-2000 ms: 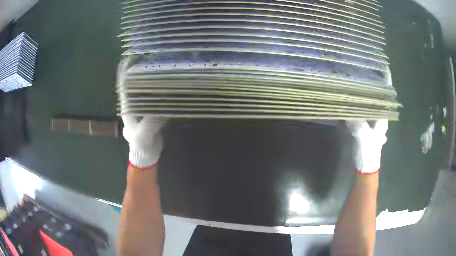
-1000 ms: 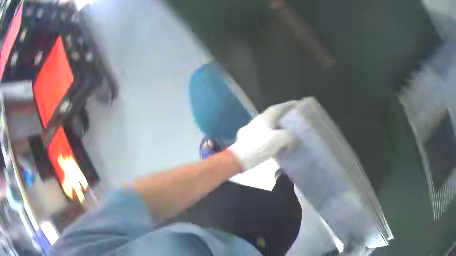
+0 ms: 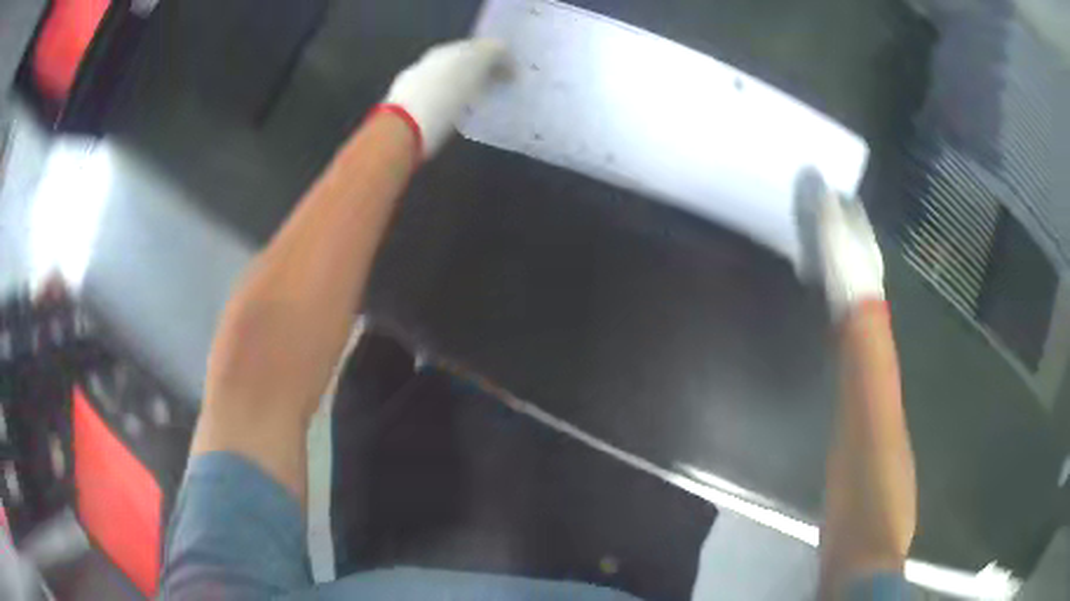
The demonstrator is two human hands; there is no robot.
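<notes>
A bright white panel (image 3: 669, 117) with a few small dark dots lies face up, slanting down to the right, over the dark bench top. Whether it is one panel or a stack I cannot tell. My left hand (image 3: 452, 85), in a white knit glove with a red cuff, holds the panel's left end. My right hand (image 3: 842, 241), gloved the same way, holds its right end. The fingertips of my right hand look grey and are blurred.
The dark bench top (image 3: 587, 305) has a pale worn front edge (image 3: 587, 443). A ridged silver stack (image 3: 956, 217) stands at the right. Red and black containers (image 3: 117, 487) are at the lower left, beside the grey floor (image 3: 176, 270).
The view has swung back from the floor side to the bench. The held panel has moved from the bench's edge to over its top. Both gloved hands now show clearly at its ends.
</notes>
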